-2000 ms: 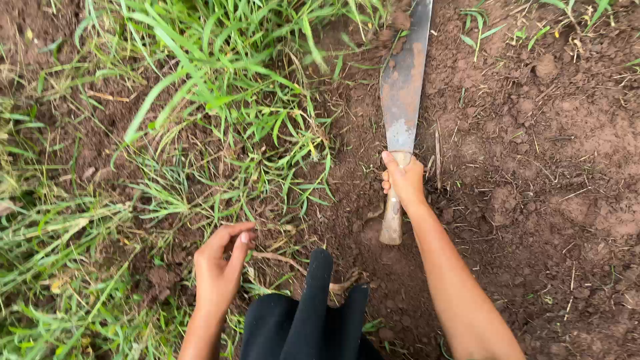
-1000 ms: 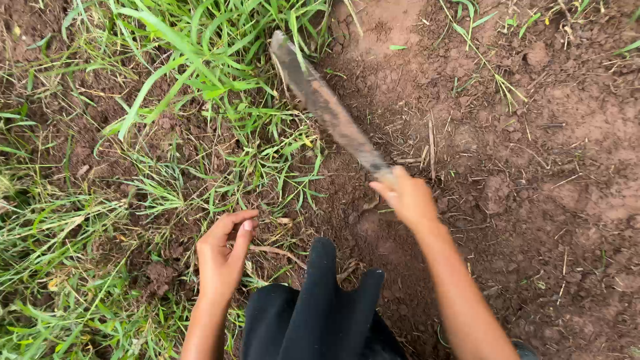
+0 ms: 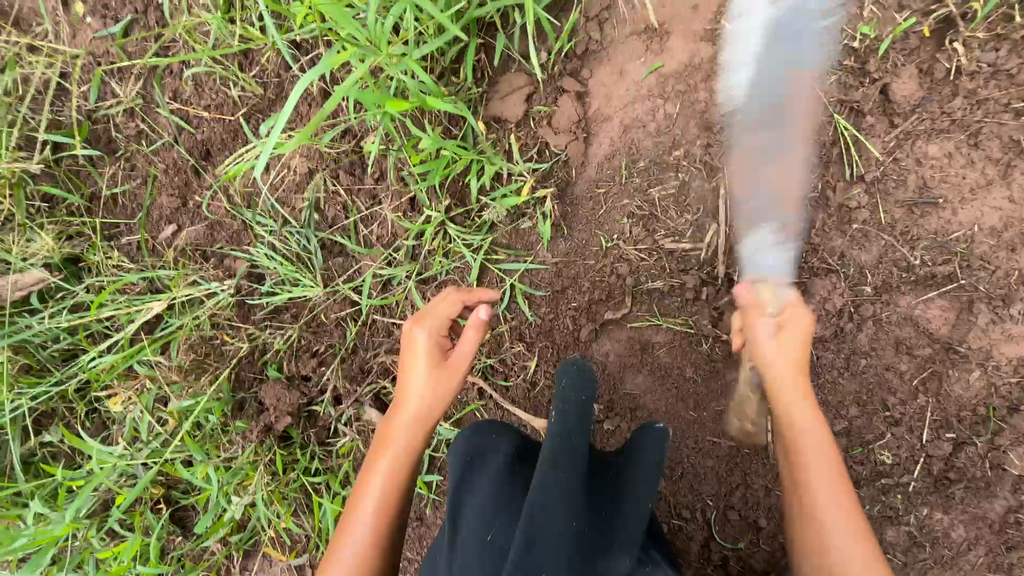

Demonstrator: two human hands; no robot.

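My right hand (image 3: 774, 332) is closed round the pale wooden handle of a machete (image 3: 772, 160), right of centre. The broad blade points away from me over bare reddish soil, blurred, its far end cut off by the top edge of the view. Left of centre, my left hand (image 3: 444, 344) holds nothing; its fingers are bent, with the thumb and forefinger tips near each other beside the edge of the green grass (image 3: 448, 152). Between my forearms hangs black cloth (image 3: 552, 496), probably my clothing.
Grass and weeds (image 3: 160, 480) cover much of the left side. Brown soil (image 3: 904, 336) with dry stalks and clods lies at the right. A thin root or stick (image 3: 508, 404) lies by the black cloth, and a flat clod (image 3: 509, 96) sits near the upper grass.
The machete, slanted left with its tip at the grass one second ago, has swung right and now points away over the soil. My left hand keeps much the same bent pose.
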